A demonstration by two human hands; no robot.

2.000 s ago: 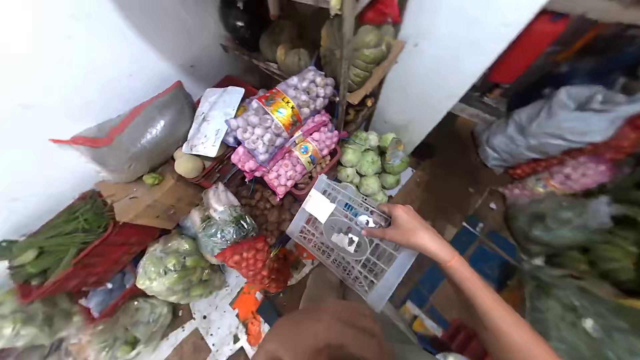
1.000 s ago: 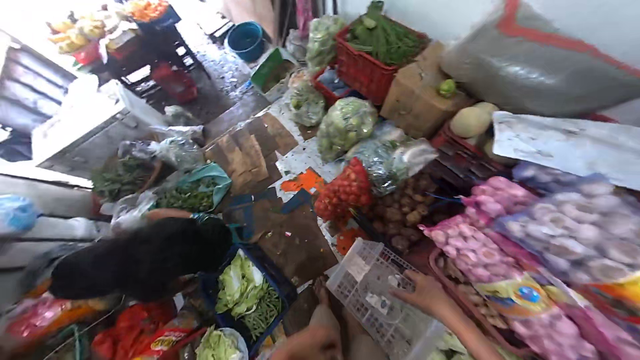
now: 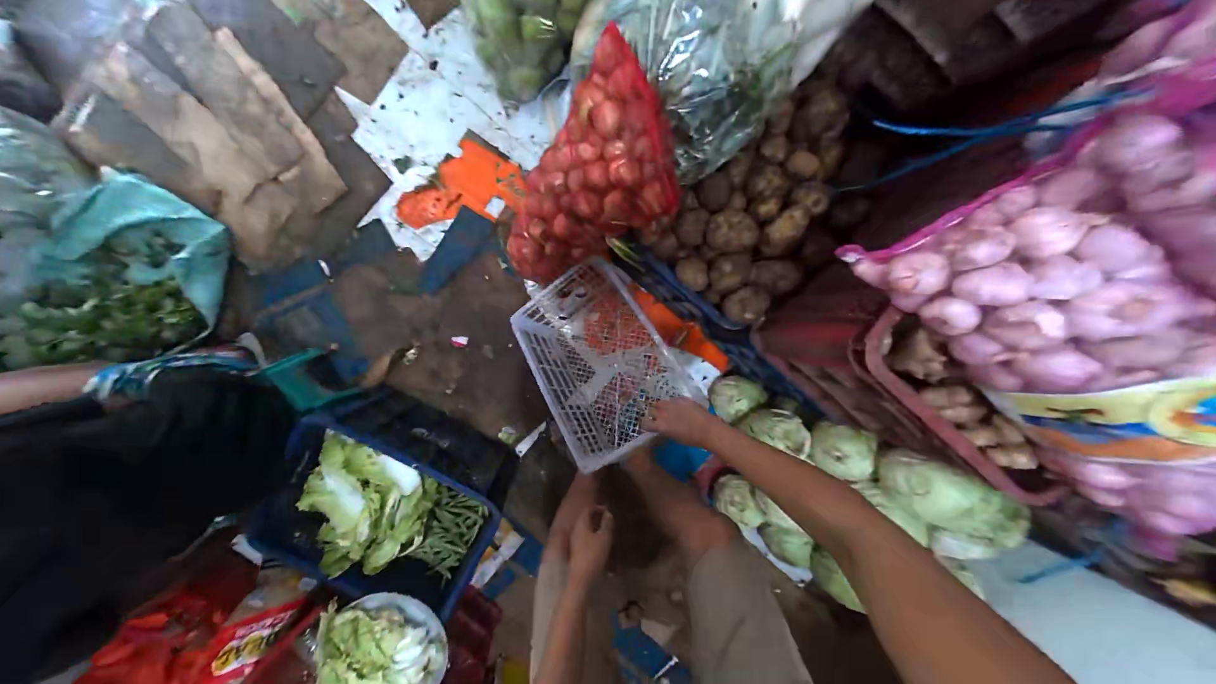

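My right hand (image 3: 679, 421) grips the near right edge of a white plastic mesh basket (image 3: 594, 361), its fingers curled over the rim. The basket is tilted above the floor, in front of my legs; clear plastic and something reddish show inside or through it. My left hand (image 3: 591, 541) is by my left knee, with its fingers curled, and touches no basket; whether it holds anything small is hard to tell. Just beyond the basket stands a red net bag of onions (image 3: 608, 161). Cabbages (image 3: 845, 456) lie beside my right forearm.
Potatoes (image 3: 741, 228) lie behind the basket, and net bags of garlic (image 3: 1054, 275) on the right above a red crate (image 3: 883, 370). At left are a blue crate (image 3: 465, 579) of leafy greens and beans, a bowl of cut greens (image 3: 439, 635) and a person in black (image 3: 142, 513).
The view has swung left and then down. My right hand still holds the basket, which is lower between my knees and the onion bag. My left hand now shows by my knee.
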